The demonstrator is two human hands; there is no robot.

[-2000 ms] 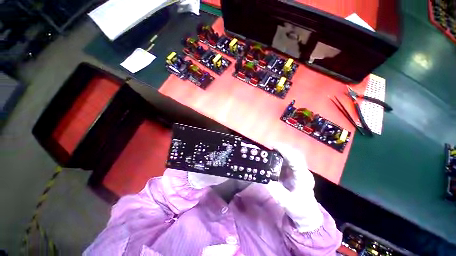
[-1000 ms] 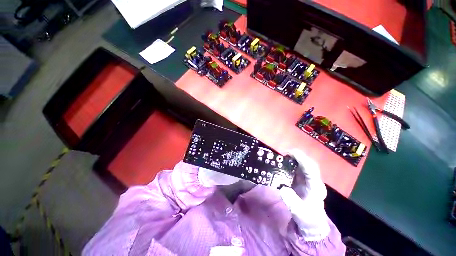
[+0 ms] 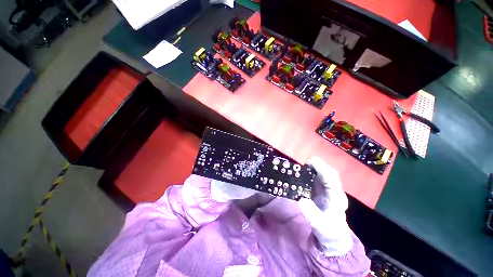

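Observation:
A power supply board is held up in front of my chest, its flat black solder side with silvery dots facing the camera. My right hand, in a white glove, grips its right end, with thumb and fingers at the edge. My left hand, also gloved in white, is at the board's lower left edge, mostly hidden behind it; its fingers do not show. Another board lies parts side up on the red foam sheet, beyond my right hand.
Several boards lie at the back of the foam. A black bin stands behind them. Tweezers and side cutters lie by a perforated white strip. Red-lined bins are at left, beside a paper label.
The view has swung slightly, shifting the bench first right and down, then a little back. The board stays in my hands, tilted slightly more than two seconds ago.

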